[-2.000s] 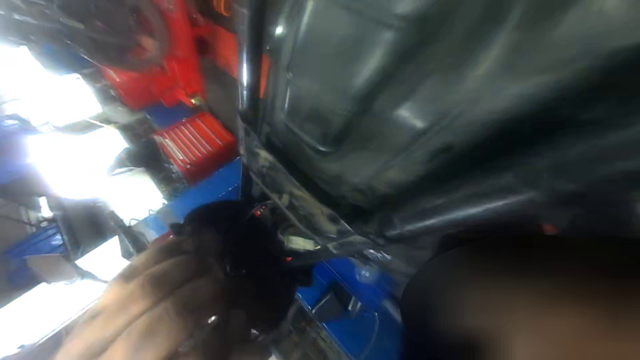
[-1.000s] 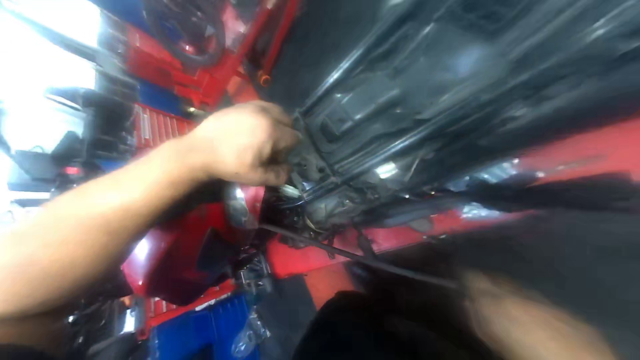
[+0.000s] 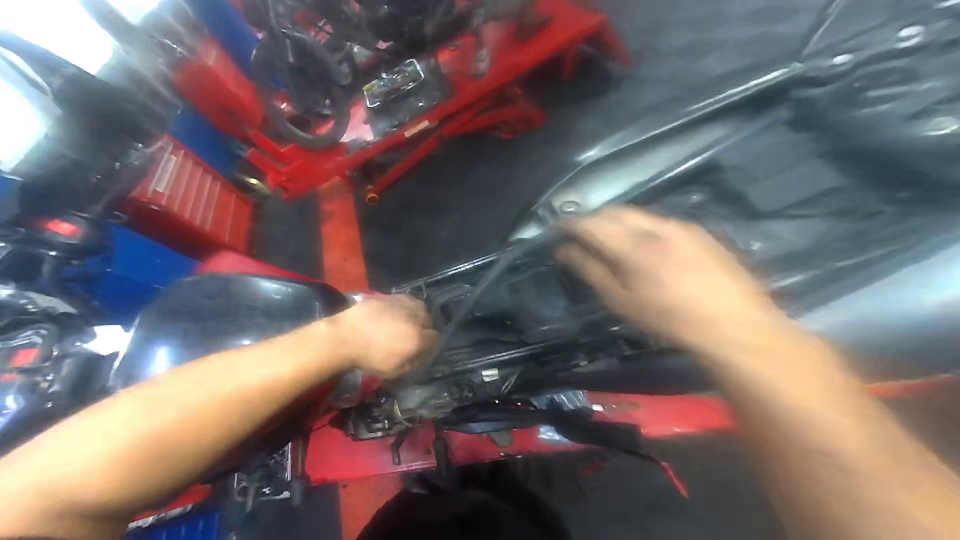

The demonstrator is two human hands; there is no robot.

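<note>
A dark, thin flexible hose or cable [image 3: 480, 289] runs in an arc between my two hands. My left hand [image 3: 394, 335] is closed at its lower end, over the black frame [image 3: 517, 300] of a partly stripped motorcycle or scooter. The fingers of my right hand [image 3: 637, 262] pinch its upper end beside a dark body panel [image 3: 780, 157]. Wiring and mechanical parts [image 3: 427, 401] lie just below my left hand. A dark, glossy seat or cover [image 3: 217, 319] is left of that hand. What lies inside my left fist is hidden.
The vehicle stands on a red lift platform [image 3: 660, 414]. Beyond it, a red lift [image 3: 450, 112] bears another motorcycle with a wheel [image 3: 304, 90]. A red tool cabinet [image 3: 195, 195] is at the left, with more motorcycles along the left edge. Dark floor [image 3: 420, 217] shows between the lifts.
My right hand has come up from the lower right to the panel, raising one end of the dark strand. The view has shifted strongly.
</note>
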